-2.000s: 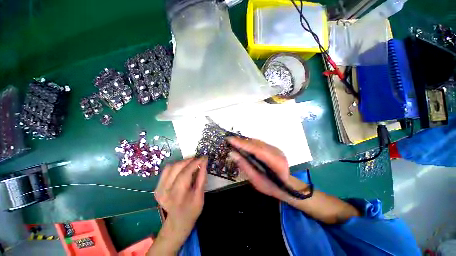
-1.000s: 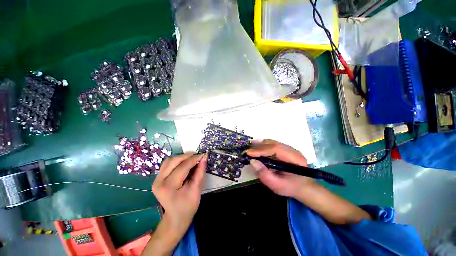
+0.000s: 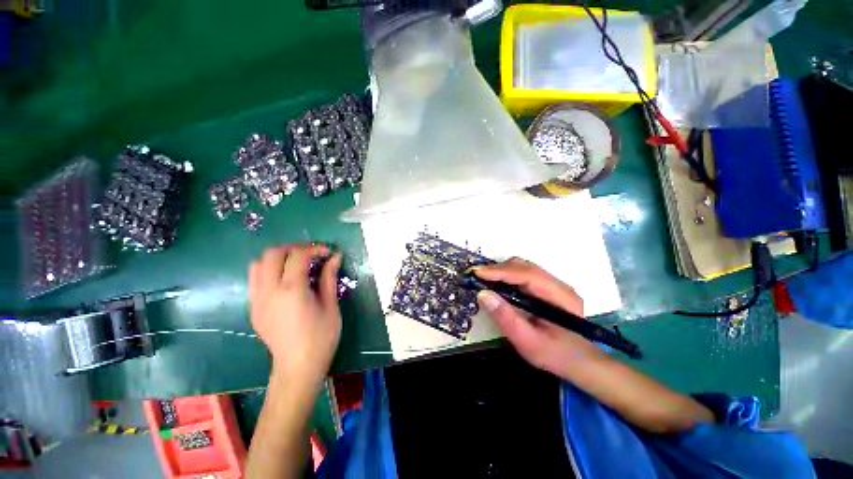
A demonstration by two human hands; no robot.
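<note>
My right hand [image 3: 533, 304] holds the black soldering iron [image 3: 571, 323], its front end over the right part of the dark circuit board panel [image 3: 435, 290]. The panel lies tilted on the white work sheet [image 3: 561, 253]. My left hand [image 3: 297, 304] is over the pile of small round components [image 3: 344, 283], fingers bent down into it. The hand covers most of the pile, and I cannot tell whether it grips a piece. The solder wire [image 3: 201, 332] runs from the solder reel [image 3: 89, 339] at the left to behind my left hand.
The fume extractor hood [image 3: 440, 122] hangs above the sheet. Stacked board panels [image 3: 142, 198] and a gridded tray [image 3: 61, 227] are at left. A yellow tray [image 3: 510, 65], tip cleaner tin [image 3: 608, 150], clip leads [image 3: 666, 126] and blue soldering station [image 3: 762, 178] are at right. An orange-red parts bin [image 3: 201, 440] is lower left.
My left hand has moved left from the panel to the component pile. My right hand still holds the iron at the panel. The whole view has shifted, with the bench things now further right.
</note>
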